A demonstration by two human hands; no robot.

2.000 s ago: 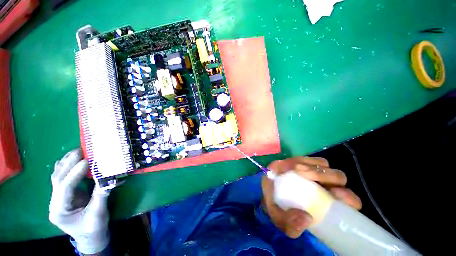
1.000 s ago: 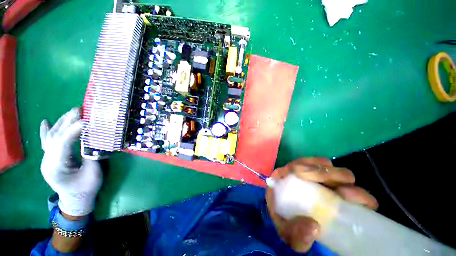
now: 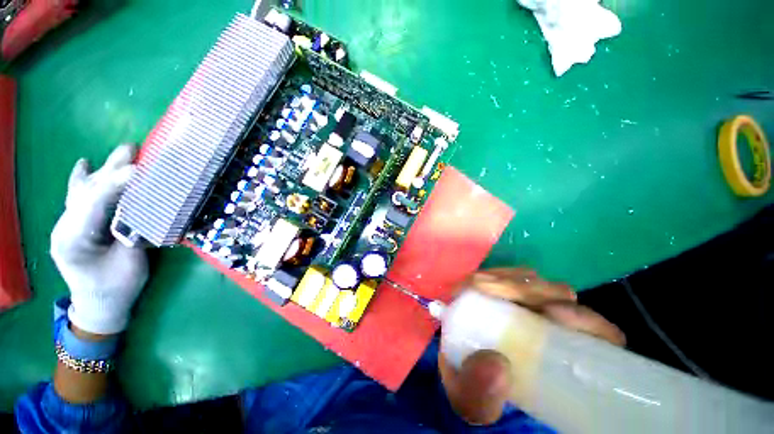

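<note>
A green circuit board assembly (image 3: pixel 339 199) lies turned at a slant on a red foam pad (image 3: pixel 458 222). A silver finned heatsink (image 3: pixel 208 127) runs along its left edge. My left hand (image 3: pixel 100 246), in a white glove, holds the heatsink's lower left end. My bare right hand (image 3: pixel 526 326) is closed around a large translucent white syringe (image 3: pixel 586 373). Its thin needle (image 3: pixel 406 291) points left, its tip beside the right one of two white-topped round capacitors (image 3: pixel 372 264). Yellow blocks (image 3: pixel 331 295) sit at the board's near corner. Whether the needle touches anything is unclear.
The green bench mat (image 3: pixel 586 161) lies under the work. A crumpled white cloth (image 3: pixel 570 32) lies at the top right. A yellow tape roll (image 3: pixel 743 157) and a thin dark tool (image 3: pixel 753 95) are at the far right. Red pads (image 3: pixel 10 195) lie along the left edge.
The board and pad have turned clockwise under my left hand, and the heatsink now leans right at its far end. The needle tip has gone from the yellow blocks' corner to beside the round capacitors.
</note>
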